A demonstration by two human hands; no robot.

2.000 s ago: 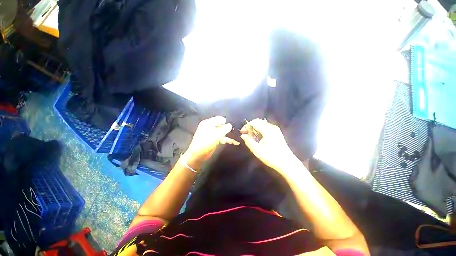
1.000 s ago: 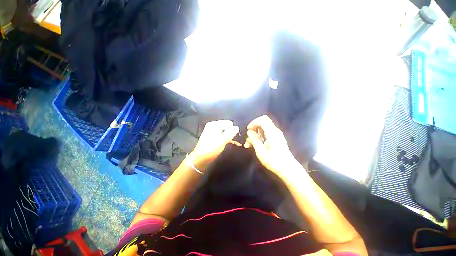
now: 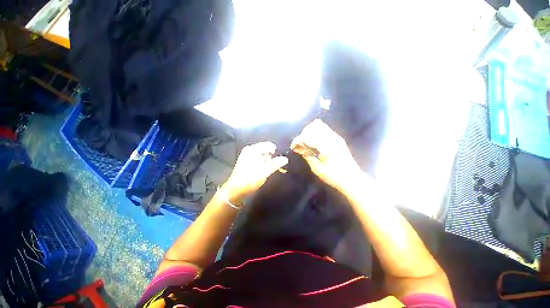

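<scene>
A dark garment (image 3: 353, 90) lies over the edge of the glaring white tabletop and down onto my lap, with a small white tag (image 3: 325, 103) on it. My left hand (image 3: 256, 168) pinches the dark cloth at its fingertips. My right hand (image 3: 319, 150) is close beside it on the right, its fingers curled at the same bit of cloth, with something small and brownish in the palm that I cannot make out. No needle or thread can be made out between the hands.
A black garment pile (image 3: 151, 60) is at the upper left. Blue crates (image 3: 135, 157) with grey cloth (image 3: 196, 171) stand below it. On the right are a patterned cloth (image 3: 461, 180) with dark specks (image 3: 484, 183), a grey cloth piece (image 3: 524, 198) and a light-blue folder (image 3: 515, 108).
My right hand has moved up slightly and turned. My left hand stays near the same place, its fingers slightly shifted. The garment on my lap has shifted and shows lighter folds.
</scene>
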